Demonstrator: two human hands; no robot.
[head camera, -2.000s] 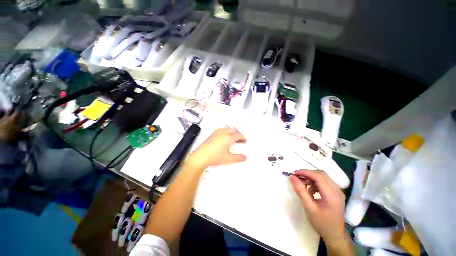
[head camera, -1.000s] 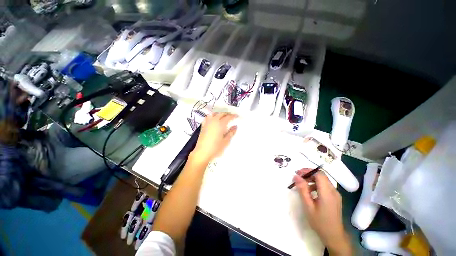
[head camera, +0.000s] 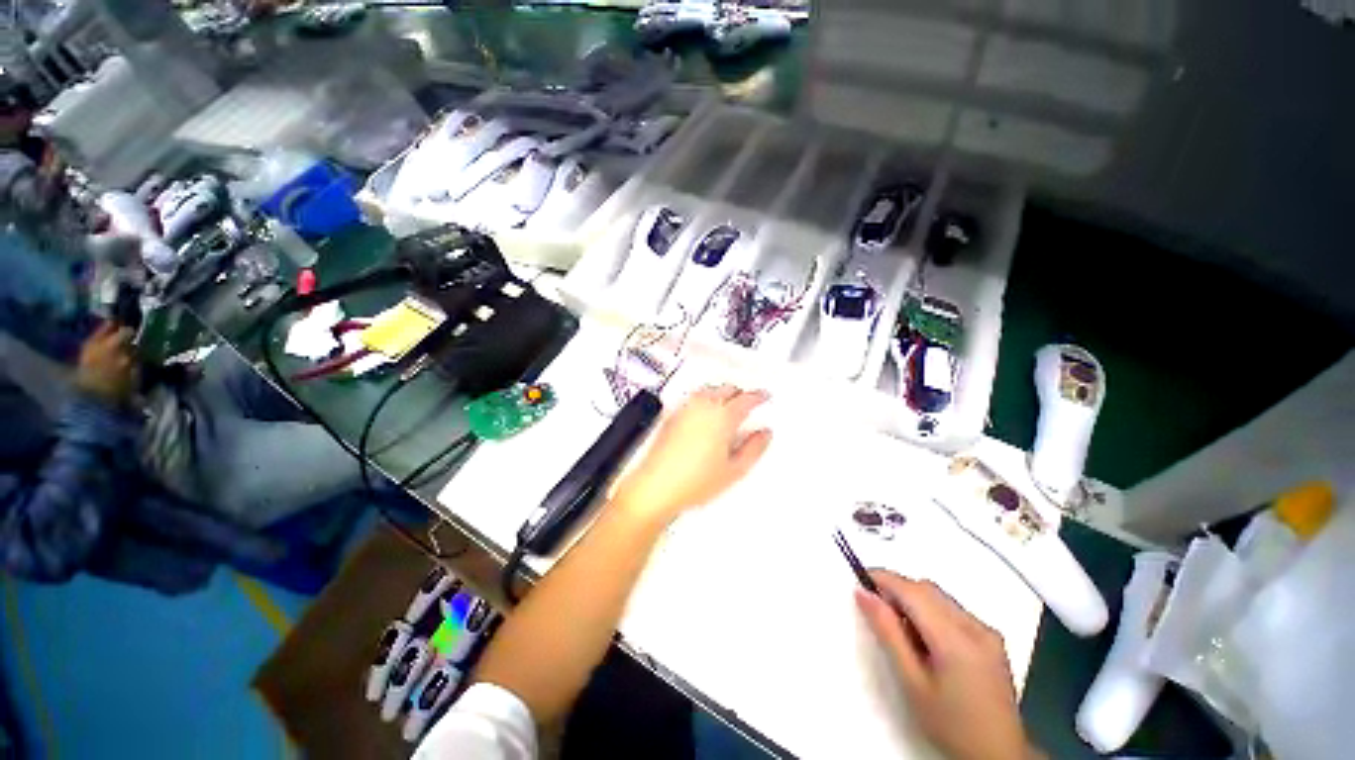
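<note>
My right hand (head camera: 944, 661) holds dark tweezers (head camera: 858, 561), their tips pointing up and left over the white board (head camera: 743, 594). A small oval metal part (head camera: 878, 518) lies on the board just beyond the tweezer tips, not touched. A white housing shell (head camera: 1025, 542) with a round opening lies to the right of it. My left hand (head camera: 704, 446) rests on the board, fingers apart, with nothing seen in it. A black electric screwdriver (head camera: 590, 472) lies beside my left forearm.
A green circuit board (head camera: 510, 411) and black box (head camera: 498, 334) lie left. A compartment tray (head camera: 973, 379) with shells and wired parts stands behind. More shells (head camera: 1066, 423) lie right, near a plastic bag (head camera: 1211, 609). A cardboard box (head camera: 330, 631) holds units below. A person (head camera: 89, 431) sits left.
The tweezers have swung from pointing down-left to pointing up-left in my right hand. The view has shifted, so the bench contents appear lower and further right. The oval part stays beside the shell.
</note>
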